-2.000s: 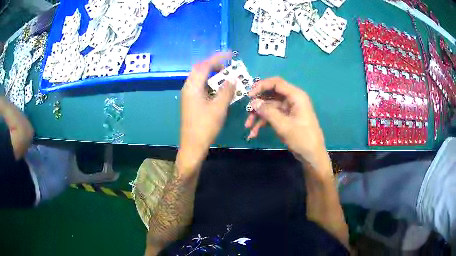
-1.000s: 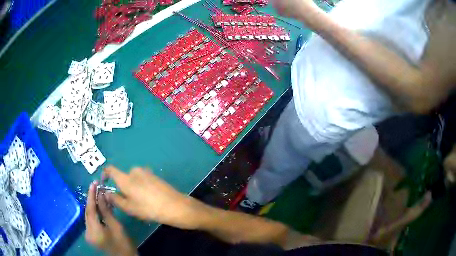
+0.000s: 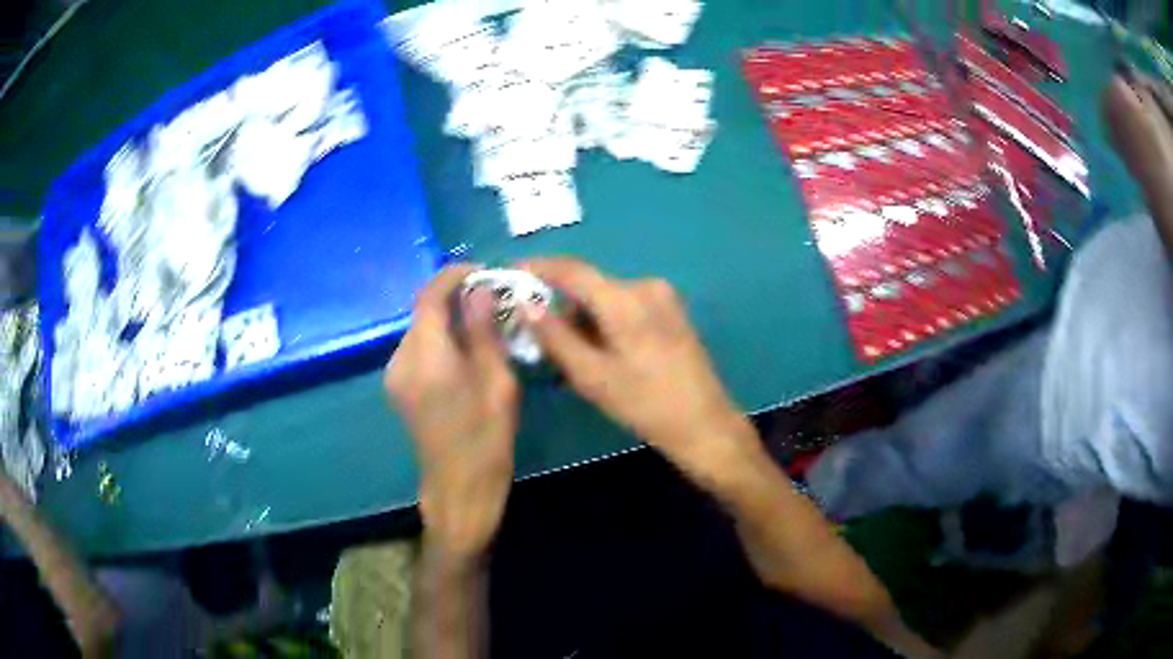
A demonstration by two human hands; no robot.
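A small white plate with dark holes [image 3: 518, 304] is held between my two hands, above the green table near its front edge. My left hand [image 3: 461, 373] grips its left side with thumb and fingers. My right hand [image 3: 630, 354] has its fingertips on the plate's right side. The picture is blurred, and any small metal piece at the fingertips cannot be made out.
A blue tray [image 3: 337, 337] with heaped white plates lies at left. More white plates [image 3: 534, 122] lie loose behind my hands. Red panels [image 3: 888, 193] and red strips [image 3: 1029, 142] lie at right. Yellowish fittings [image 3: 108, 484] lie front left. People sit on both sides.
The view swung right to the red panels, then back. Two seconds ago my right hand was apart from the plate; now both hands are together on it.
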